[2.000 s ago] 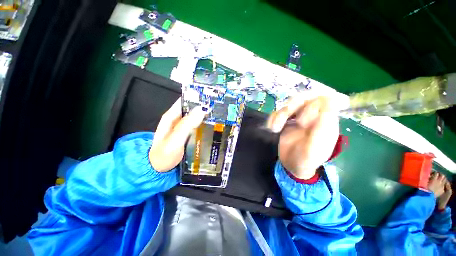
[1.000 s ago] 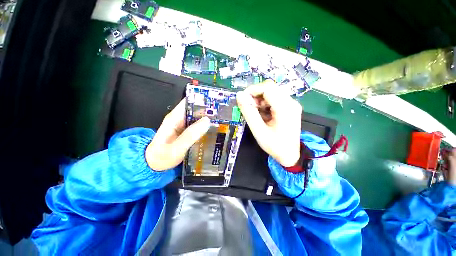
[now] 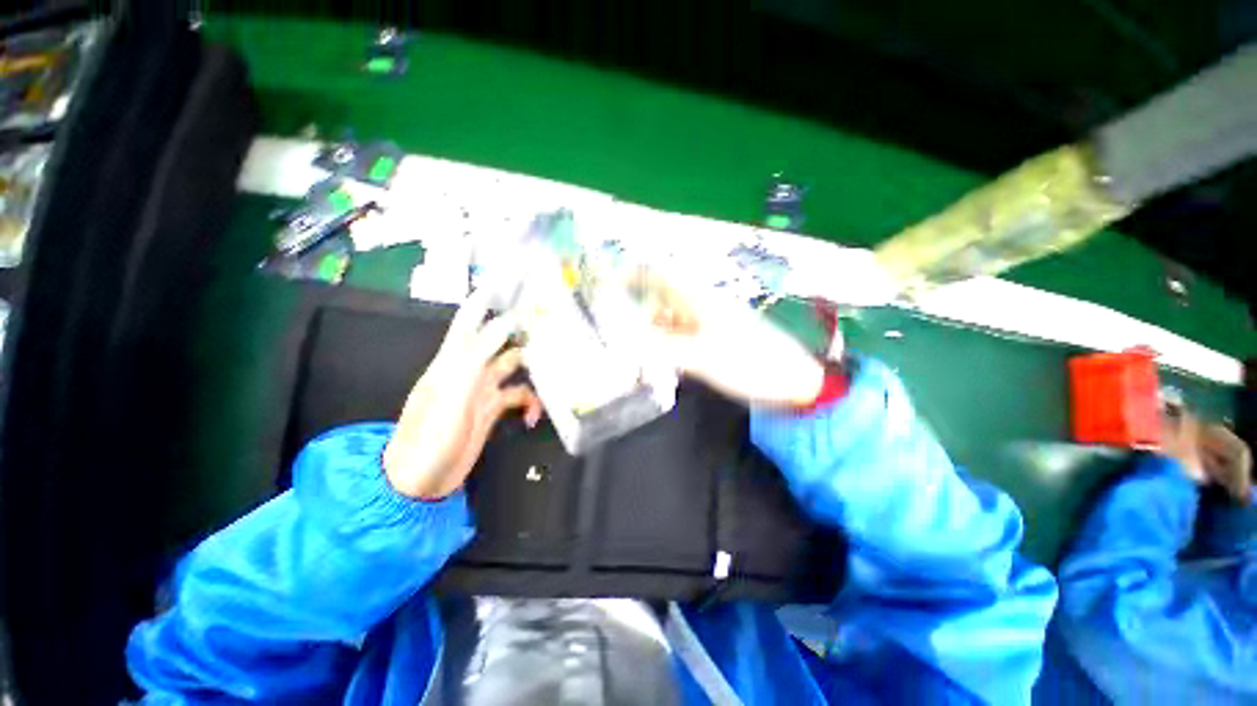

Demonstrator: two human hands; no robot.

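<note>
The phone front housing (image 3: 586, 372) is blurred and washed out by glare, tilted above the black foam tray (image 3: 372, 366). My left hand (image 3: 462, 393) is at its left side, fingers curled against its edge. My right hand (image 3: 731, 338) is at its upper right, blurred; its fingertips seem to touch the housing, but glare hides the contact. The board inside the housing cannot be made out. A red strap is on my right wrist. A tiny pale piece (image 3: 536, 473) lies in a tray slot.
Loose phone mainboards (image 3: 320, 221) lie on the white strip (image 3: 283, 166) and green mat, with single boards farther back. Stacked foam trays (image 3: 138, 276) stand at left. A taped post (image 3: 1006, 228) reaches in from upper right. A red bin (image 3: 1118, 399) and another person's hands (image 3: 1206, 448) are at far right.
The housing was held upright with its board visible; now it is tilted, its lower end swung right and up from the tray. My left fingers have shifted off the board area. The camera view has shifted.
</note>
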